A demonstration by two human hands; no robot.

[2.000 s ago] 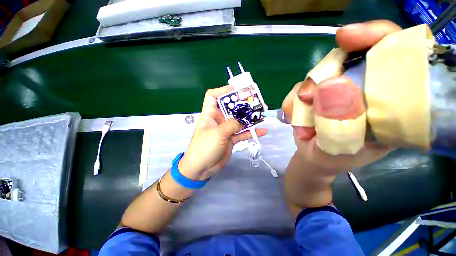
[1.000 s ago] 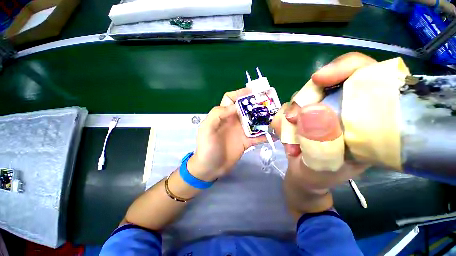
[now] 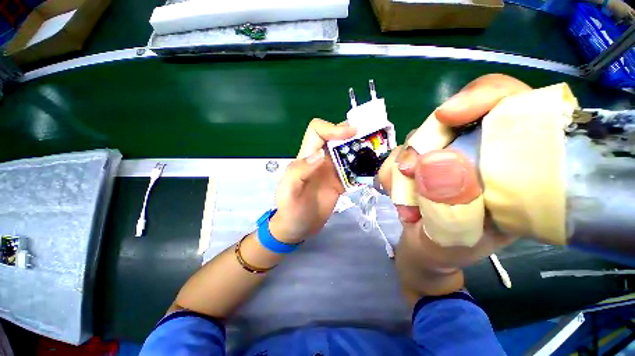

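Note:
My left hand holds an open white power adapter housing over the mat, its two-pin plug pointing away from me. The circuit board shows dark, white and yellow parts. A white output cable hangs in a coil below the housing. My right hand, with cream tape on thumb and fingers, grips the grey glue gun, large and close to the camera. The right fingertips are at the housing's right edge. The gun's nozzle is hidden behind the fingers.
A pale mat lies below my hands. A foam-lined tray at left holds another adapter. A short white cable and a white stick lie either side. Beyond are the green belt, a foam-topped tray and cardboard boxes.
Since the first frame, the adapter has moved right and my right hand has come down and left against it. In the last second the housing has tilted, its plug rising in view.

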